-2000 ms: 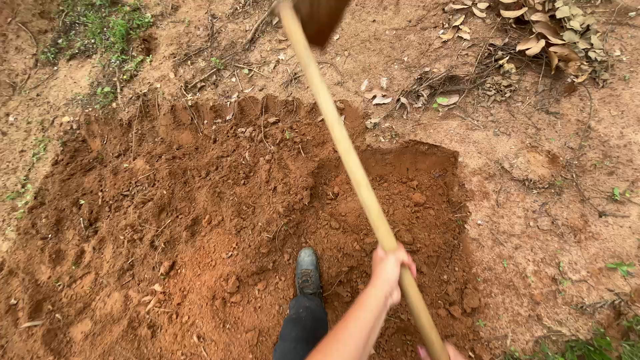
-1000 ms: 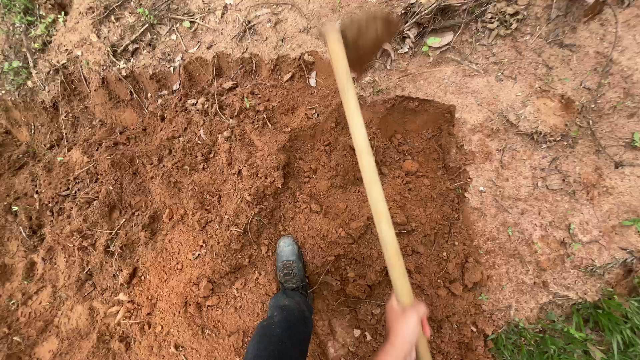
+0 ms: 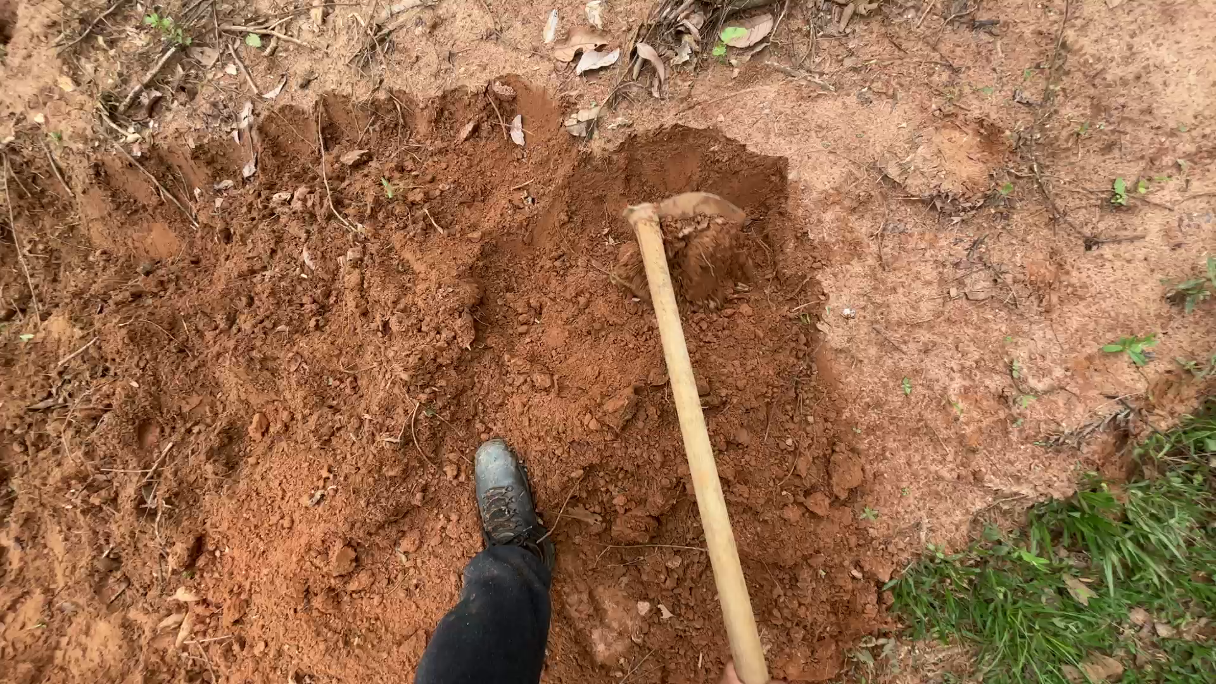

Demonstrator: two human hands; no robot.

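A hoe's wooden handle (image 3: pixel 698 446) slants from the bottom edge up to its metal blade (image 3: pixel 703 204), which is down in reddish soil inside a shallow dug hollow. Loose earth (image 3: pixel 708 261) is gathered against the blade's near side. Of my left hand (image 3: pixel 730 674), only a sliver of fingers shows, wrapped round the handle at the bottom edge; the rest is cut off. My right hand is out of the frame.
My booted foot (image 3: pixel 503 494) stands on loose soil left of the handle. The hollow's cut edge (image 3: pixel 703 138) borders paler ground. Dry leaves (image 3: pixel 594 57) and twigs lie beyond it; grass (image 3: pixel 1064 570) grows at lower right.
The hoe's blade was raised and blurred at the top edge, then came down into the hollow. My left hand has slid from view almost wholly at the bottom.
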